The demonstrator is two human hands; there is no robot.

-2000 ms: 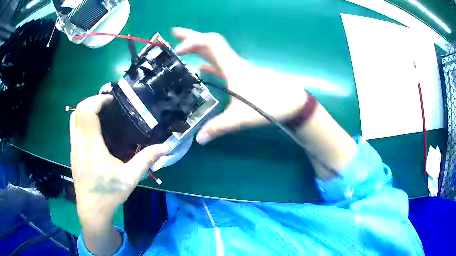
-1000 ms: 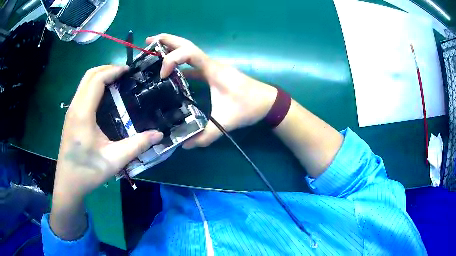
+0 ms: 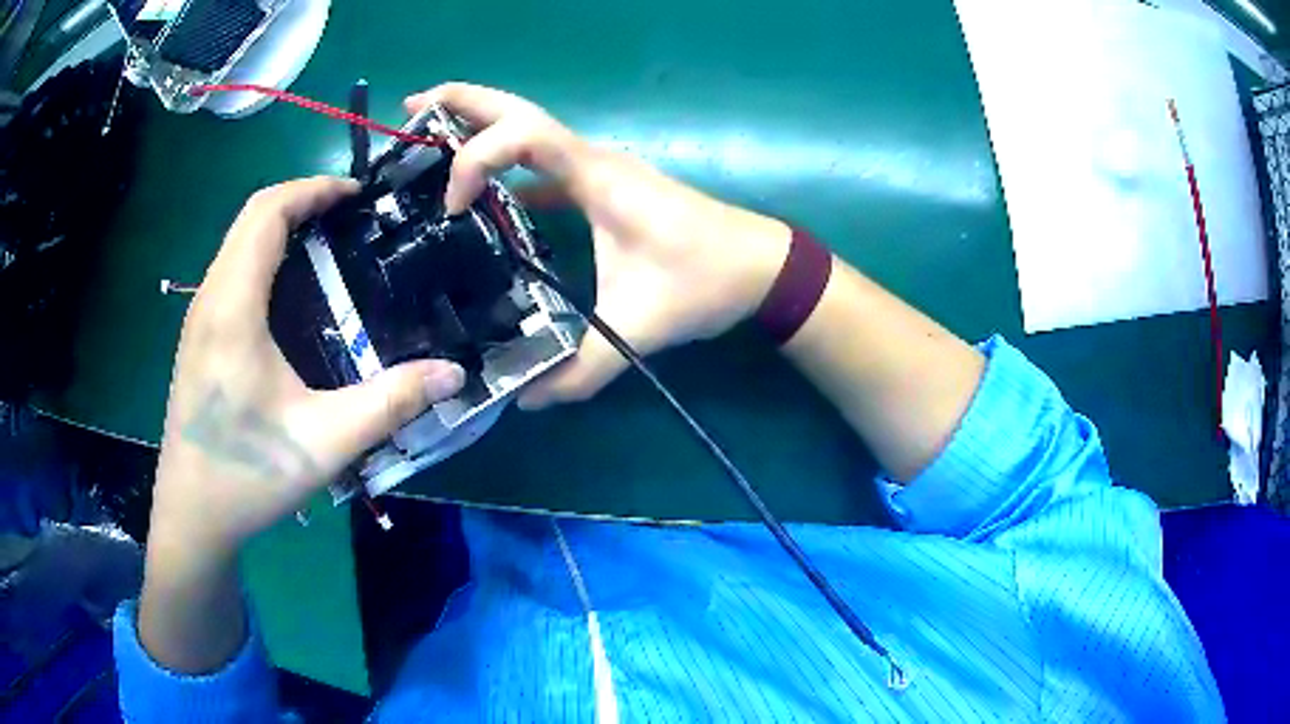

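Note:
A projector housing (image 3: 545, 340), light with an open frame, is held tilted above the mat, filled by a black optical engine (image 3: 450, 269) with a white strip across it. My left hand (image 3: 269, 382) grips its left side, thumb on the black block near the lower edge. My right hand (image 3: 608, 241) holds the upper right side, fingertips at the top corner and below the right edge. A black sleeved cable (image 3: 722, 460) trails from the housing over my blue sleeve front to a white end plug. A red lead wire (image 3: 304, 105) runs from the top corner leftwards.
Another white housing with a round base (image 3: 262, 64) stands at upper left on the green mat (image 3: 792, 85). Black parts (image 3: 57, 212) are piled at left. A white paper sheet (image 3: 1118, 184) lies at right, with a red wire (image 3: 1203, 241) across it. A dark red band circles my right wrist.
My right hand has moved in from the right and closed on the housing. The housing has shifted slightly left, and the black cable now hangs down over my clothing.

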